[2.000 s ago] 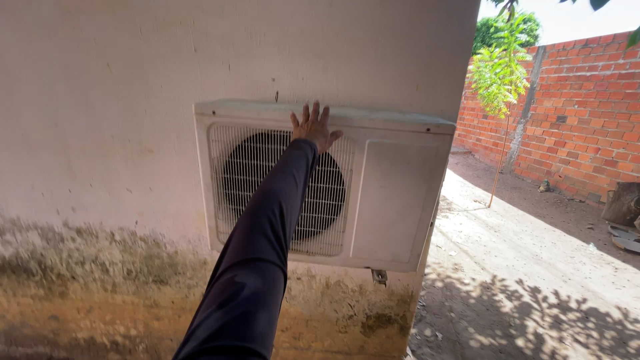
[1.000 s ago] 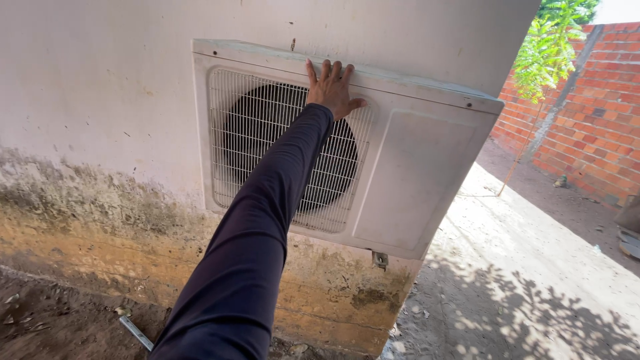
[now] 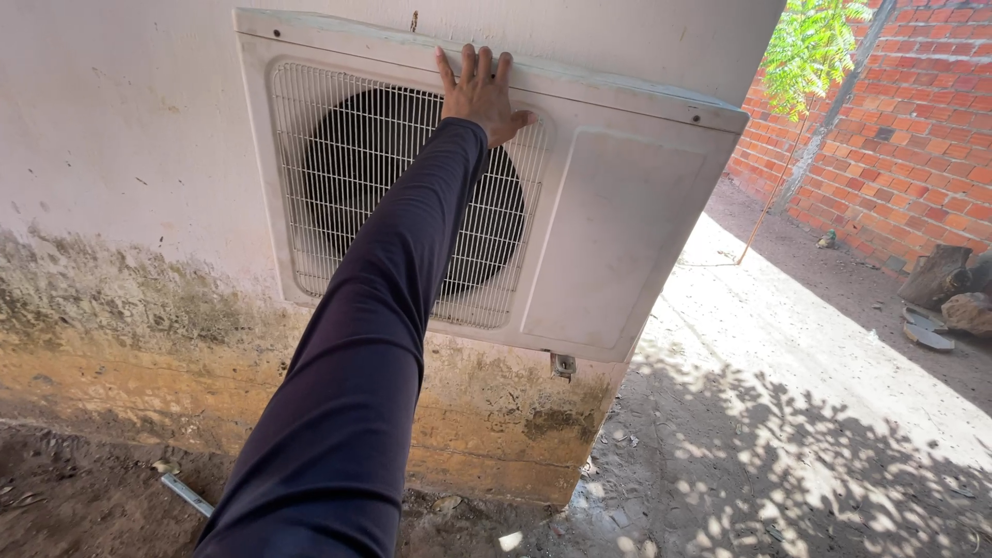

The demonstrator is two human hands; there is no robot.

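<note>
My left hand [image 3: 482, 97], in a long dark sleeve, lies with its fingers spread against the upper front of a white air-conditioner outdoor unit [image 3: 620, 240]. The fingertips reach the unit's top edge, and the thumb points right over the corner of the wire fan grille [image 3: 480, 306]. Behind the grille is a dark round fan opening, partly covered by the forearm. The unit is mounted low on a pale wall, and a small metal bracket [image 3: 563, 364] shows under its lower edge. My right hand is out of view.
The stained wall [image 3: 116, 310] ends at a corner right of the unit. A light-coloured strip [image 3: 186, 494] lies on the dirt at lower left. Beyond the corner stand a thin young tree [image 3: 810, 58], a brick wall [image 3: 922, 147] and a cut log [image 3: 934, 275].
The view has tilted down and come closer, showing more ground. My left hand stays spread on the unit's upper front.
</note>
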